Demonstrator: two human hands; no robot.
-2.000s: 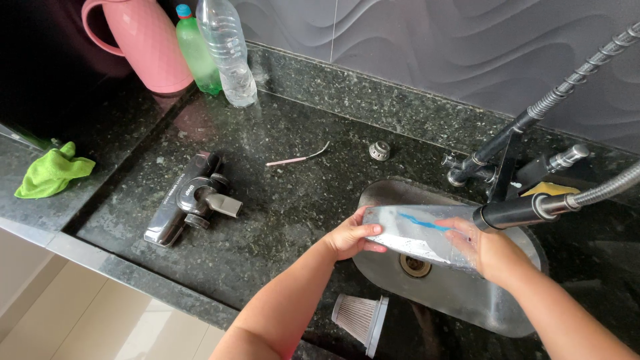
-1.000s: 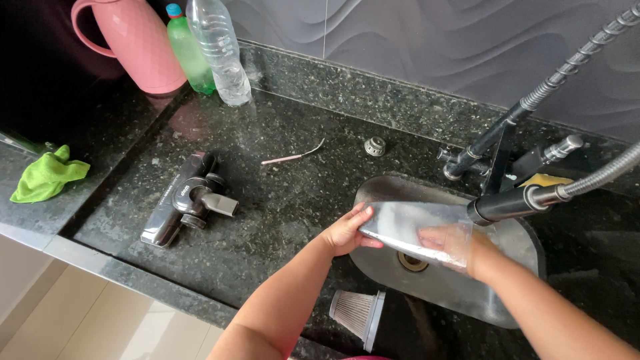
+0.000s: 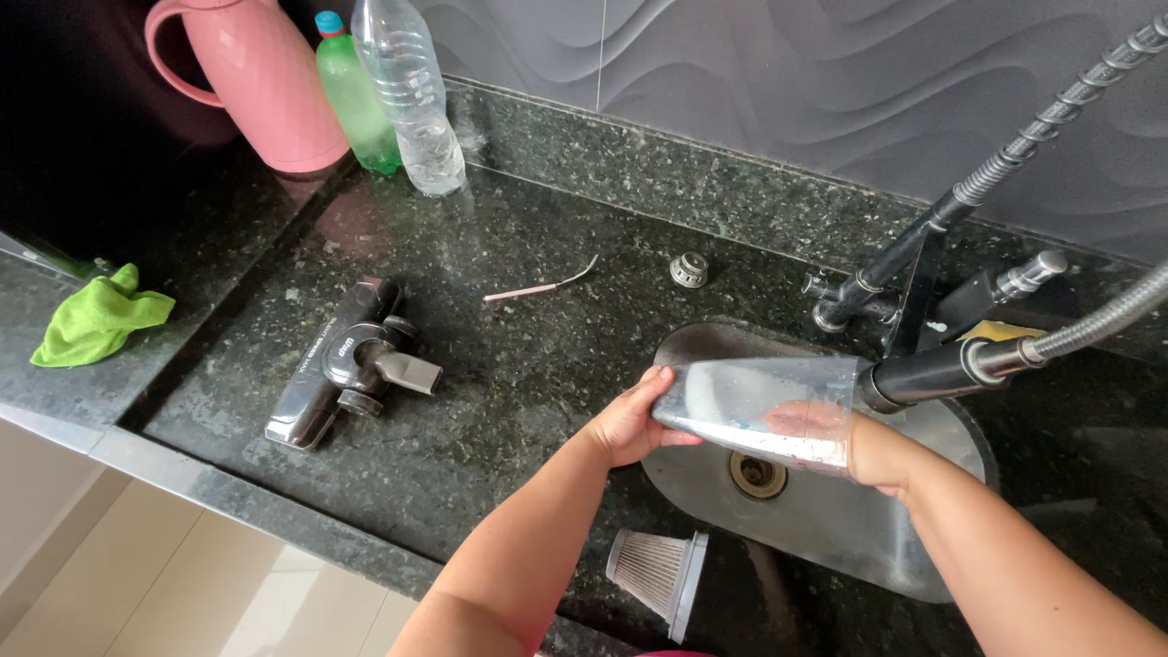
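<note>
My left hand point(image 3: 643, 417) grips the closed end of a clear plastic vacuum dust cup point(image 3: 730, 397), which lies sideways above the steel sink point(image 3: 876, 520). Through the cup's wall my right hand point(image 3: 821, 429) shows, reaching in from the open end; whether its fingers hold anything is not clear. Close beside that end is the black faucet spray head point(image 3: 922, 374). A pleated cone filter point(image 3: 652, 570) rests on the counter in front of the sink. Farther left lies a vacuum floor head point(image 3: 347, 365) with small wheels.
On the granite counter are a thin pink-handled brush point(image 3: 538, 290), a drain strainer point(image 3: 689, 269) and a green cloth point(image 3: 102, 319). A pink thermal jug point(image 3: 274, 87), a green bottle point(image 3: 359, 100) and a clear bottle point(image 3: 415, 109) stand at the back left. A yellow sponge point(image 3: 1002, 330) sits behind the faucet.
My right hand has gone deeper into the dust cup. The blue streak seen on the cup two seconds ago no longer shows. My left hand keeps its hold on the closed end.
</note>
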